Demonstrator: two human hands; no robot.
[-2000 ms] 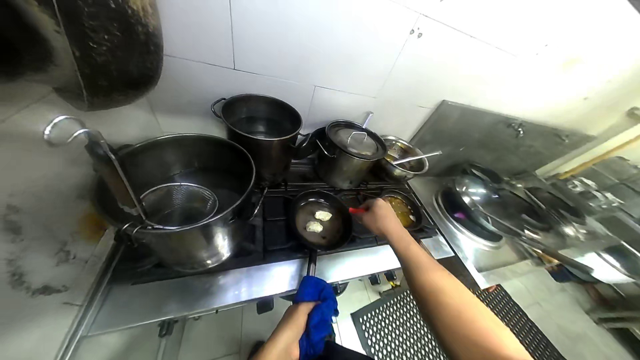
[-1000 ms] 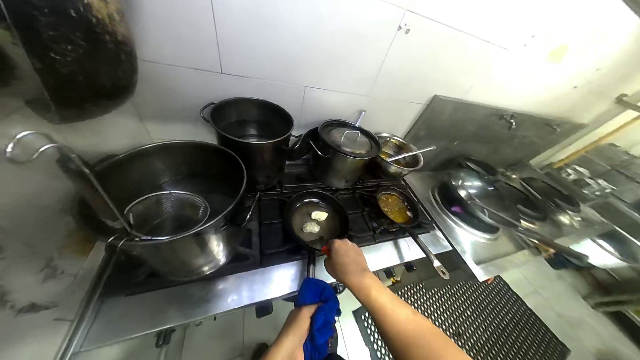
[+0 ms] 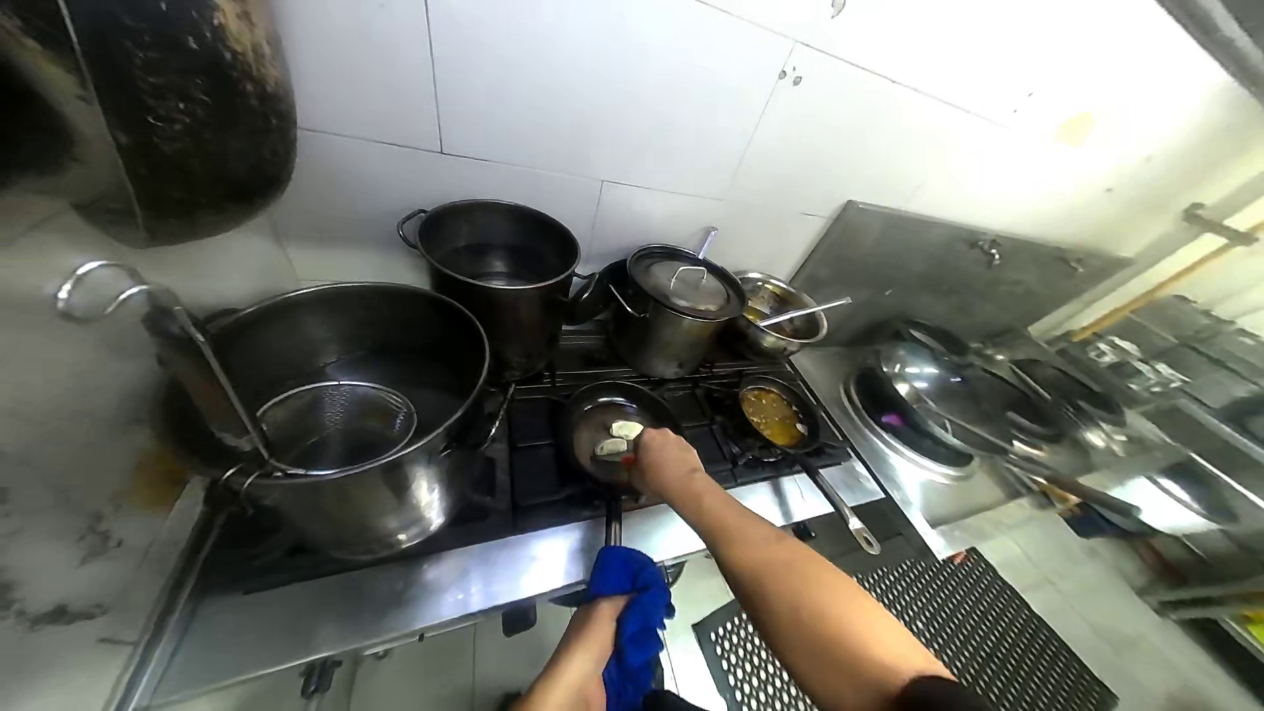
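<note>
A black frying pan (image 3: 591,415) sits on the gas stove with pale pieces of food (image 3: 614,446) in it. My left hand (image 3: 598,614) grips the pan's handle through a blue cloth (image 3: 632,592). Over the right part of that pan, my right hand (image 3: 664,462) is closed on a utensil, mostly hidden, with a bit of red showing by the fingers. To the right, a smaller pan (image 3: 775,415) holds golden liquid with bits in it, its handle pointing toward the front edge.
A large stockpot (image 3: 395,494) with a wire strainer (image 3: 341,425) stands left. Behind are a tall dark pot (image 3: 499,296), a lidded pot (image 3: 671,336) and a steel bowl (image 3: 780,336) with a utensil. Woks (image 3: 968,395) lie right; a perforated black mat (image 3: 918,632) covers part of the floor.
My right hand has moved left from beside the small right pan to the black frying pan. My left hand still holds the handle through the cloth.
</note>
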